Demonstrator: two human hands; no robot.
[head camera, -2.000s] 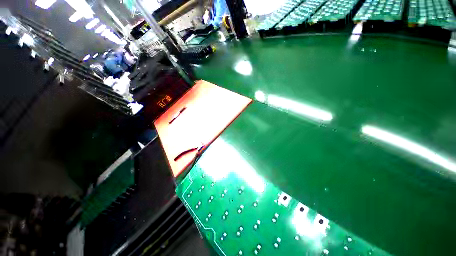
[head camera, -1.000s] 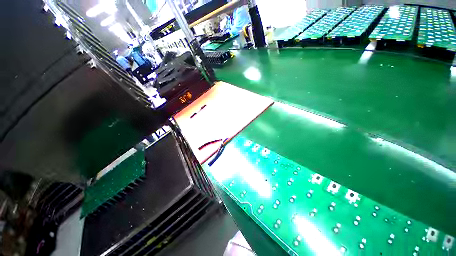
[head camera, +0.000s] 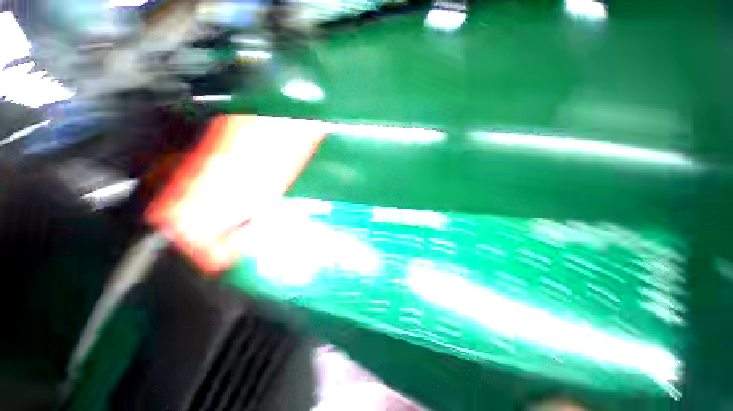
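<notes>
The view is strongly blurred. A long green circuit board (head camera: 514, 273) lies solder side up across the middle and right, with streaked pale dots and bright glare. Its left end meets an orange-red mat (head camera: 241, 168), where a thin dark tool is only faintly visible. A pale pinkish shape (head camera: 350, 385) is cut off by the bottom edge below the board; I cannot tell if it is my left hand or a sleeve. A small tan blur (head camera: 554, 404) at the bottom edge further right may be part of my right hand. No grip on the board can be made out.
The glossy green bench (head camera: 514, 72) extends behind the board. Dark slatted equipment (head camera: 233, 361) stands at the lower left, with a green panel (head camera: 112, 361) beside it. Blurred bright and bluish shapes fill the upper left.
The view has swung, so the mat and board now sit further left and the board lies more level, its right end visible. The pale shape shows larger, and the tan blur has appeared.
</notes>
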